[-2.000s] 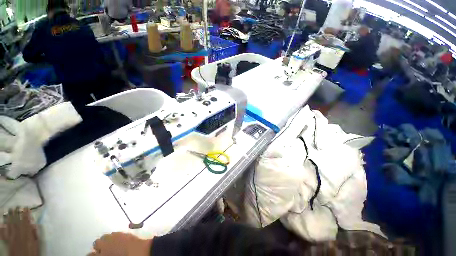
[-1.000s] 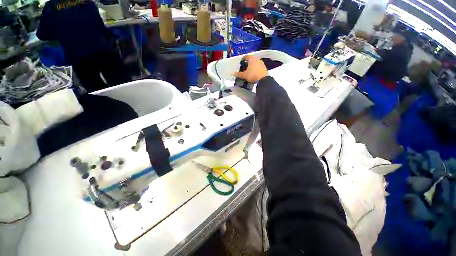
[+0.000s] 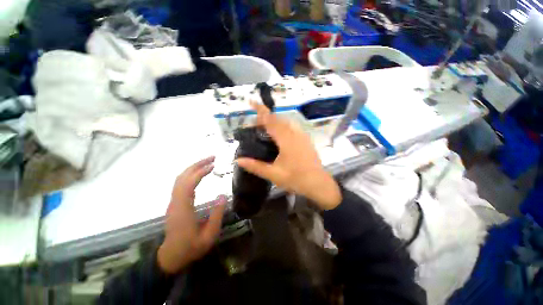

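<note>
A dark, hand-sized bottle is upright in front of the sewing machine, over the table's front edge. My right hand is around its upper right side, thumb and fingers against it. My left hand is just left of the bottle, fingers apart and empty, not touching it. The picture is blurred, and the bottle and my right hand hide part of the machine bed. The scissors do not show.
White padded pieces lie at the table's left. Another white heap is at the right of the table. Blue tape and a keypad are right of the machine. A second machine stands behind right.
My right hand has come back from behind the machine to the front with the dark bottle. My left hand has come into view. The view has swung left and down.
</note>
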